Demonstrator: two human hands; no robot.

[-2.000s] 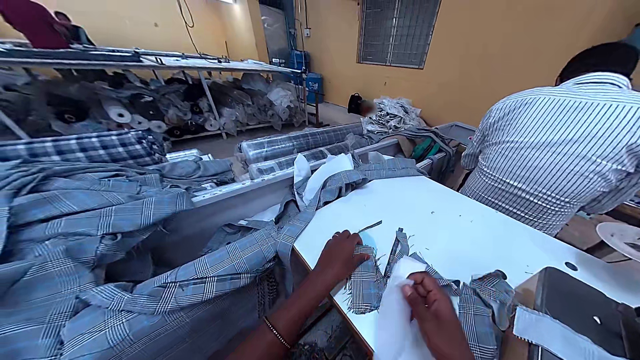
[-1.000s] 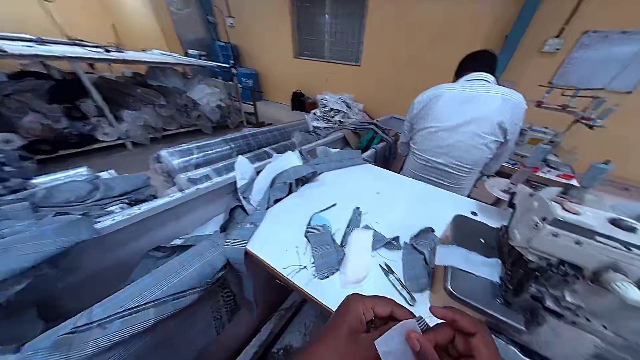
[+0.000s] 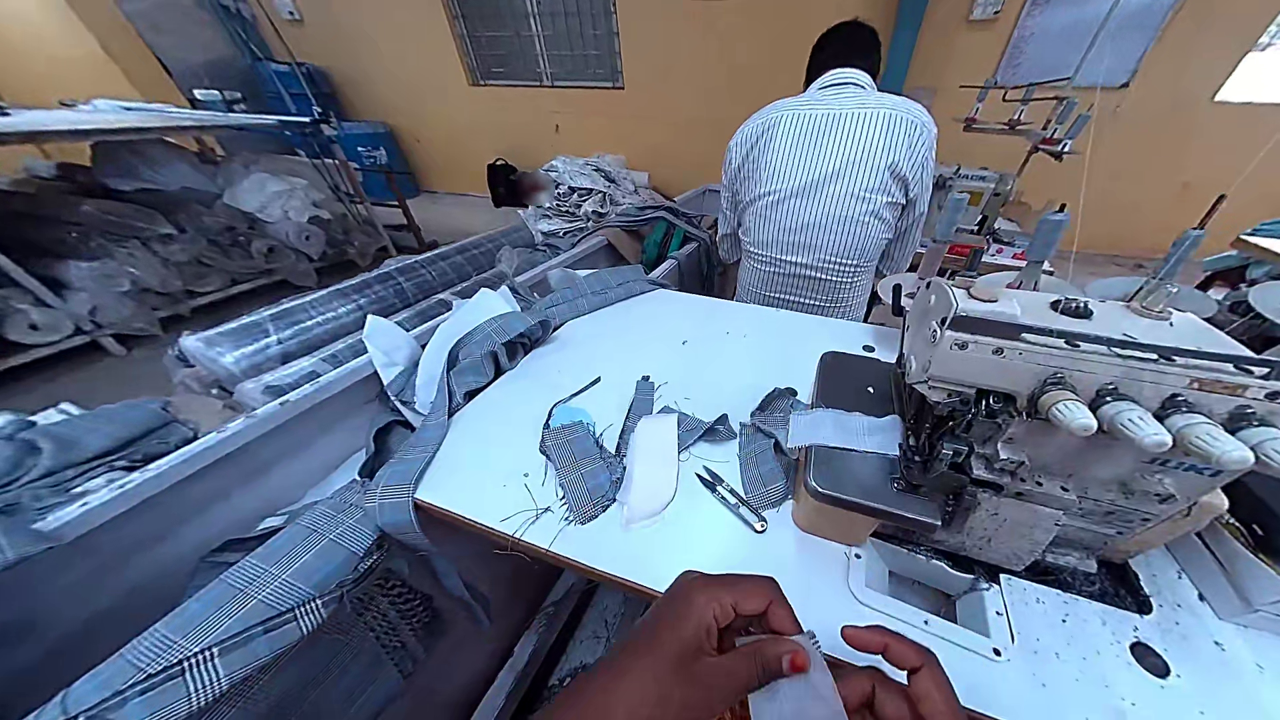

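Observation:
My left hand (image 3: 735, 640) pinches a small white fabric piece (image 3: 800, 690) between thumb and finger at the table's near edge. Close on its right, my right hand (image 3: 895, 675) has its fingers partly spread behind the same piece; its grip is partly hidden. Beyond them on the white table lie thread snips (image 3: 732, 498), a white fabric piece (image 3: 652, 468) and grey checked fabric scraps (image 3: 583, 470). A white strip (image 3: 845, 430) rests across the metal plate of an overlock sewing machine (image 3: 1060, 400) to the right.
Long checked fabric strips (image 3: 410, 490) hang over the table's left edge into a grey trough (image 3: 250, 455). Wrapped fabric rolls (image 3: 350, 310) lie behind it. A person in a striped shirt (image 3: 830, 190) stands beyond the table, facing away. Thread cones (image 3: 1045, 240) stand at the right.
The view has swung right, bringing the sewing machine in. My hands have moved from among the scraps to the near edge of the table. Over the last second, my right hand's fingers have spread.

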